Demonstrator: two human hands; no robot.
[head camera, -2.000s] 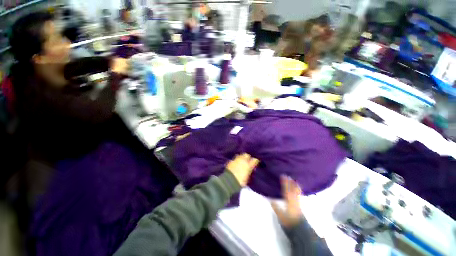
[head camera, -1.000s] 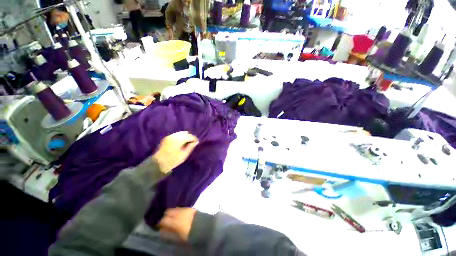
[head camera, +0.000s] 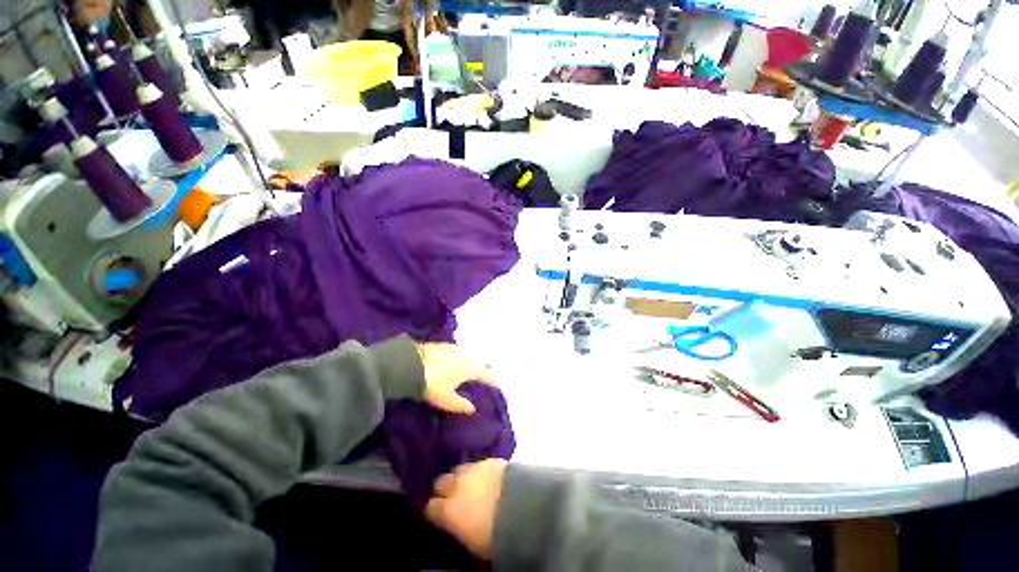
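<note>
A heap of dark purple garment cloth (head camera: 335, 257) lies on the table left of the needle, with a small white care label (head camera: 232, 265) on it. My left hand (head camera: 449, 375) holds the top of a bunched purple end (head camera: 453, 439) near the table's front edge. My right hand (head camera: 467, 505) grips the same end from below, partly covering it. The white lockstitch sewing machine (head camera: 715, 259) stands to the right. Its presser foot and needle area (head camera: 568, 307) has no cloth under it.
Two thread snips (head camera: 743, 396) and blue-handled scissors (head camera: 704, 342) lie below the machine head. A white overlock machine (head camera: 78, 240) with purple thread cones (head camera: 110, 184) stands at left. More purple garments (head camera: 715, 165) lie behind the machine. A yellow basin (head camera: 355, 72) is farther back.
My view has settled on the sewing machine. My left hand has moved off the heap towards the front and right. Both hands now hold a bunched end, lifted from the heap's front.
</note>
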